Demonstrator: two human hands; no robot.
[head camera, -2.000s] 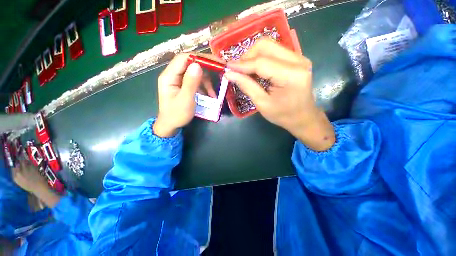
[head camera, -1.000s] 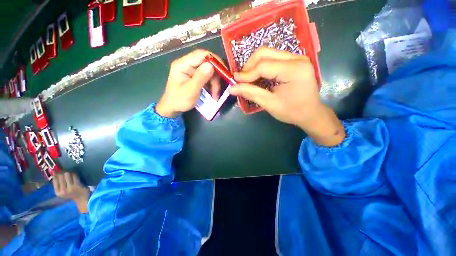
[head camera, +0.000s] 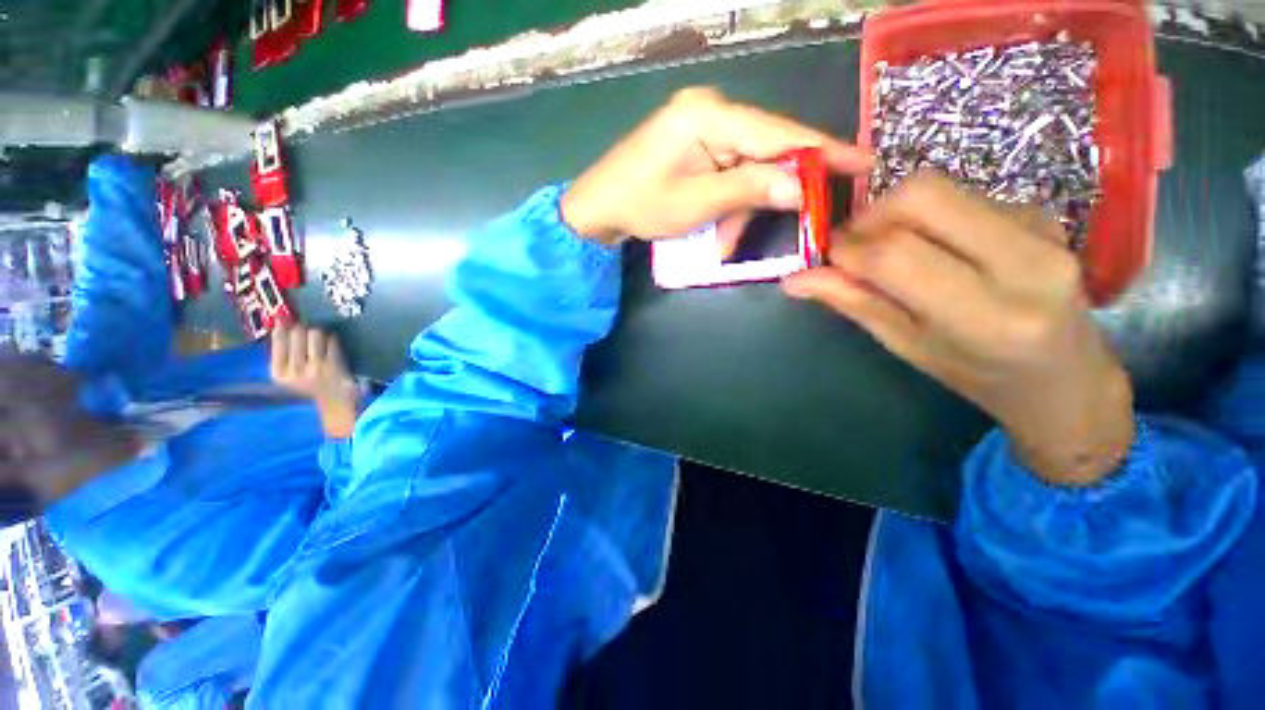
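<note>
My left hand (head camera: 694, 174) grips a red-and-white plastic housing (head camera: 742, 275) in the air above the green worktop. Its red hinge barrel (head camera: 814, 208) points up and down in the picture, between the fingers of both hands. The white frame with its rectangular window extends to the left, partly behind my left fingers. My right hand (head camera: 957, 284) has its thumb and fingertips at the right side of the barrel; whether a pin is between them cannot be seen. The red parts bin (head camera: 1140, 167) heaped with silver pins (head camera: 985, 118) stands just behind my right hand.
A small loose heap of silver pins (head camera: 347, 268) lies on the worktop (head camera: 555, 128) at left. Several red housings (head camera: 279, 247) lie beyond it. Another worker's hand (head camera: 314, 368) is near them. More housings (head camera: 278, 39) are on the belt at top left.
The view has swung, so the bin and my hands appear further right. The housing has turned: its barrel slanted before and is now upright in the picture. Both hands stay at the housing.
</note>
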